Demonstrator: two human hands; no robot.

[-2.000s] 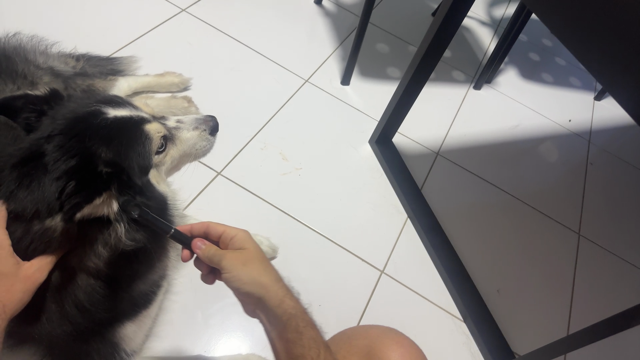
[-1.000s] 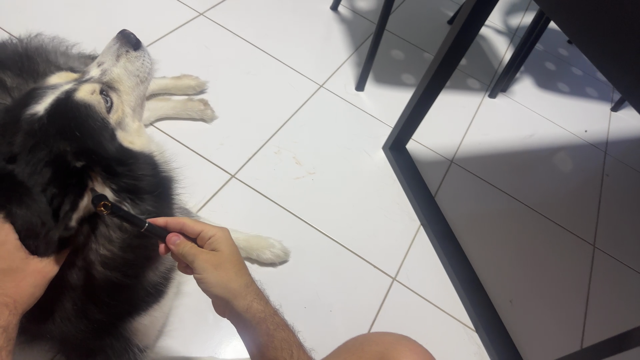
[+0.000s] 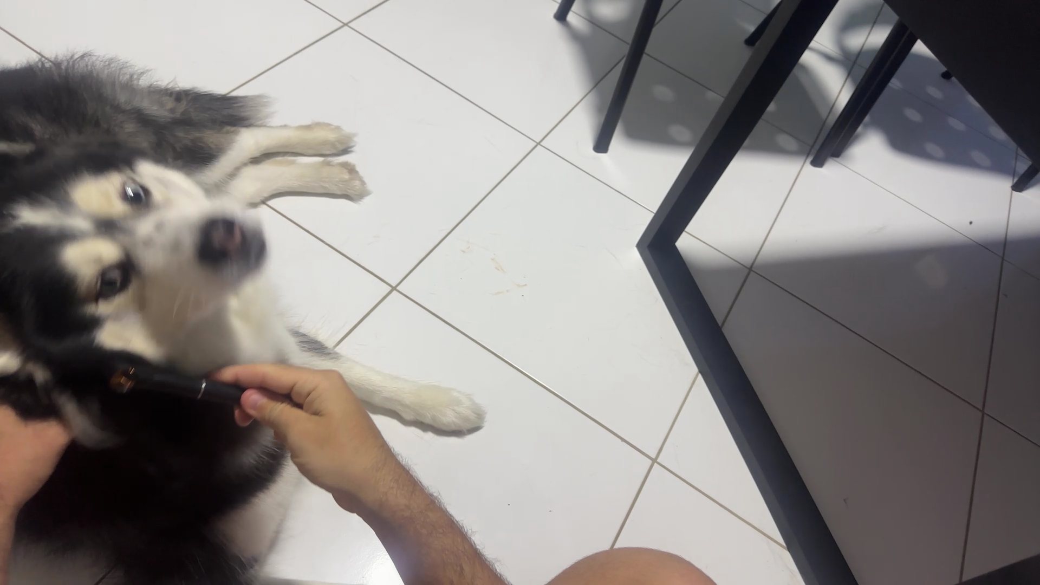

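A black, white and grey dog (image 3: 183, 301) lies on the floor at the left, its blurred face turned up toward the camera. My right hand (image 3: 305, 418) grips a slim black handheld tool (image 3: 183, 386) with a small gold-coloured part at its head; the exact kind of tool cannot be told. The tool's head is at the dark fur below the dog's cheek. At the left edge my left hand (image 3: 28, 455) rests against the fur by the dog's ear, its fingers mostly hidden, so its grip cannot be told.
White floor tiles (image 3: 487, 325) with a few pale smudges lie right of the dog. A black metal table frame (image 3: 731, 390) runs down the right side. Black chair legs (image 3: 630, 77) stand at the top. My bare knee (image 3: 634, 569) shows at the bottom edge.
The dog has turned its head from facing away, toward the upper right, to facing the camera. The tool's head was at its ear one second ago and is now at the fur below the cheek.
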